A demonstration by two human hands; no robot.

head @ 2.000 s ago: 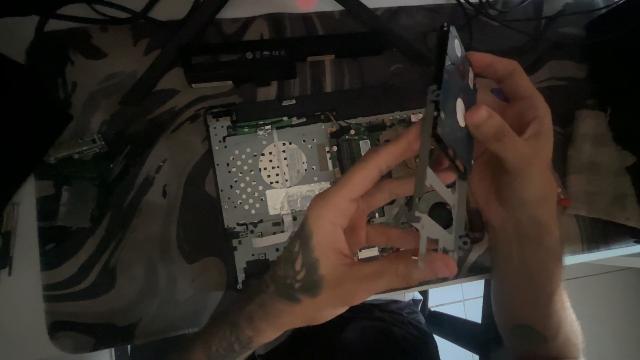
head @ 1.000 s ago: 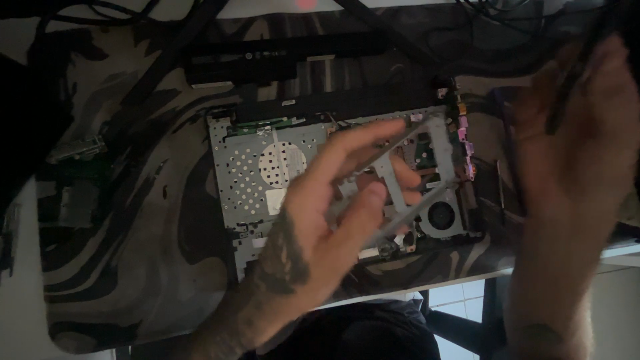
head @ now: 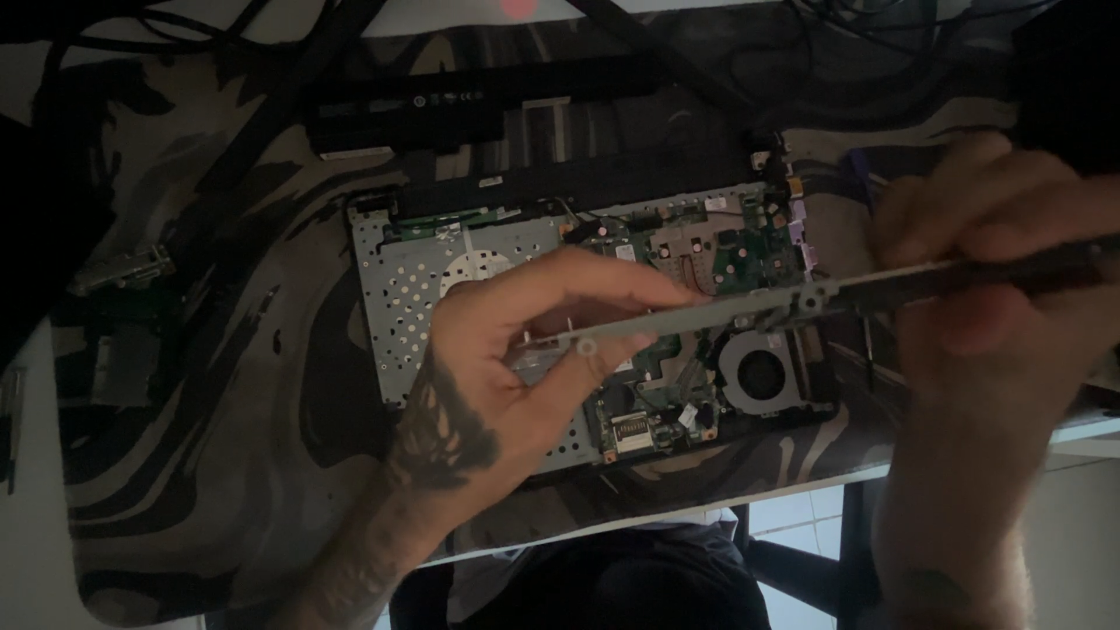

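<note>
My left hand [head: 516, 359] pinches a thin metal drive bracket [head: 700, 319] between thumb and fingers, its flat side seen edge-on. At the bracket's right end, my right hand [head: 989, 236] grips a dark screwdriver [head: 1041, 262], blurred, whose thin shaft points left toward the bracket. Whether its tip touches the bracket I cannot tell. Beneath both lies an opened laptop base [head: 398, 297] with its perforated metal plate, green circuit board [head: 735, 254] and round cooling fan [head: 759, 372] exposed. My left hand covers part of the plate.
Behind the laptop base lies a black laptop battery [head: 402, 114]. Small metal and circuit parts [head: 127, 363] sit at the left on the marbled mat [head: 219, 490]. Black cables [head: 831, 52] run along the back. A blue tool [head: 862, 175] lies right of the laptop.
Two seconds ago my right hand held a hard drive beside the bracket; now it holds a screwdriver. The bracket, still in my left hand, has turned from upright to nearly level.
</note>
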